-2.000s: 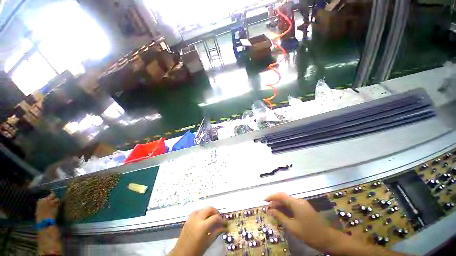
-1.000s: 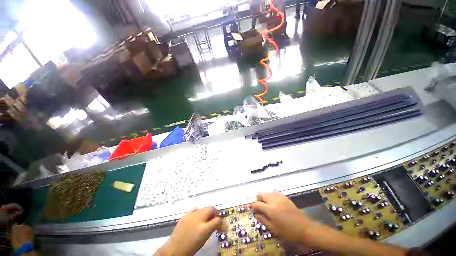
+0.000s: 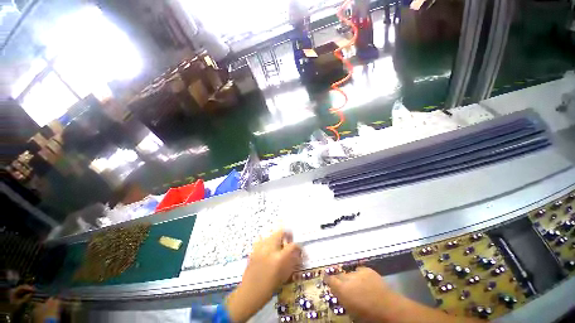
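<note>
A tan circuit board (image 3: pixel 310 299) with many small cylindrical parts lies on the conveyor in front of me, partly hidden by my hands. My left hand (image 3: pixel 272 262) is raised over the board's far left corner, beside the pile of white pieces (image 3: pixel 236 227), fingers bent together; whether they hold anything is too small to tell. My right hand (image 3: pixel 360 289) is low over the board's right side, fingertips at its parts; a held piece cannot be made out. A short row of small black parts (image 3: pixel 340 221) lies on the bench beyond.
More boards (image 3: pixel 470 274) lie on the conveyor at right. Long dark tubes (image 3: pixel 441 154) lie on the bench. At left are a brown heap (image 3: pixel 120 249) on a green mat (image 3: pixel 161 264), red bin (image 3: pixel 181 195), blue bin (image 3: pixel 227 183) and another person's hand (image 3: pixel 47 309).
My left hand has risen from the board's left edge toward the white pile. My right hand has moved lower and nearer over the board. The camera view has shifted slightly.
</note>
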